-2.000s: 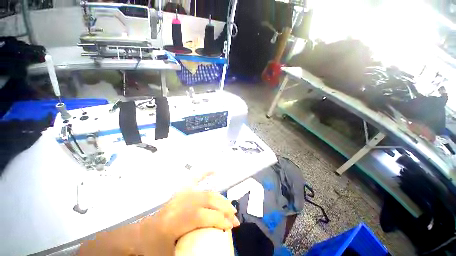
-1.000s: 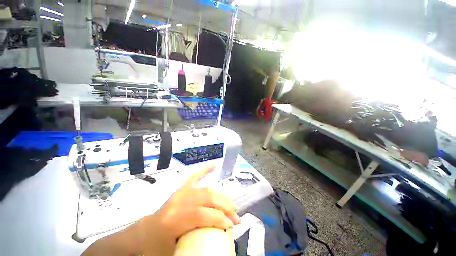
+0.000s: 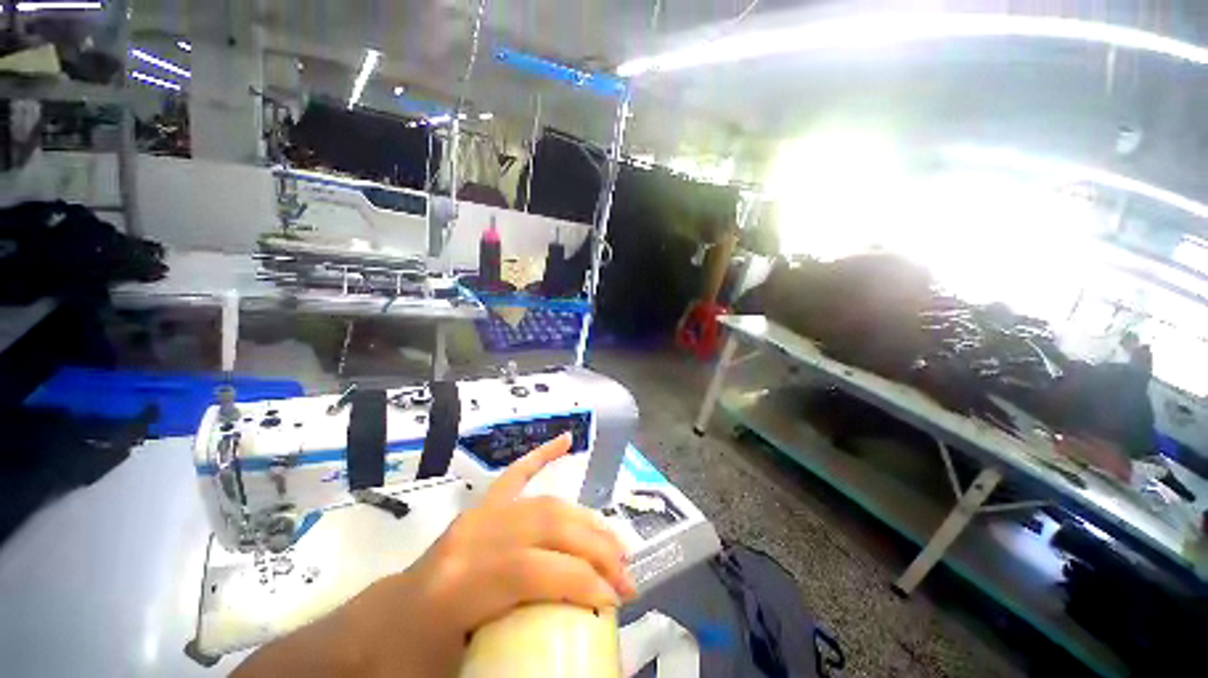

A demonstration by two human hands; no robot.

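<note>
My left hand (image 3: 523, 550) reaches in from the bottom left, its fingers curled over the top of a cream cylinder (image 3: 543, 645), perhaps a lidded cup. One finger sticks out up and right. The cylinder's lower part is cut off by the bottom edge. My right hand is not in view. Behind the hand stands a white sewing machine (image 3: 298, 431) with a blue stripe and a dark control panel (image 3: 523, 440). Two black fabric strips (image 3: 367, 438) drape over its head. No cloth shows under the needle area (image 3: 272, 532).
A blue crate (image 3: 146, 395) and dark cloth (image 3: 66, 457) are at the left. Another sewing machine (image 3: 358, 199) stands behind. A long table (image 3: 848, 360) with dark garments runs along the right. A grey cloth or bag (image 3: 768, 616) lies right of the machine, on a speckled floor.
The view has tilted up, so the machine sits lower in the picture and more ceiling lights show. My left hand stays over the cream cylinder, with one finger now stretched out more.
</note>
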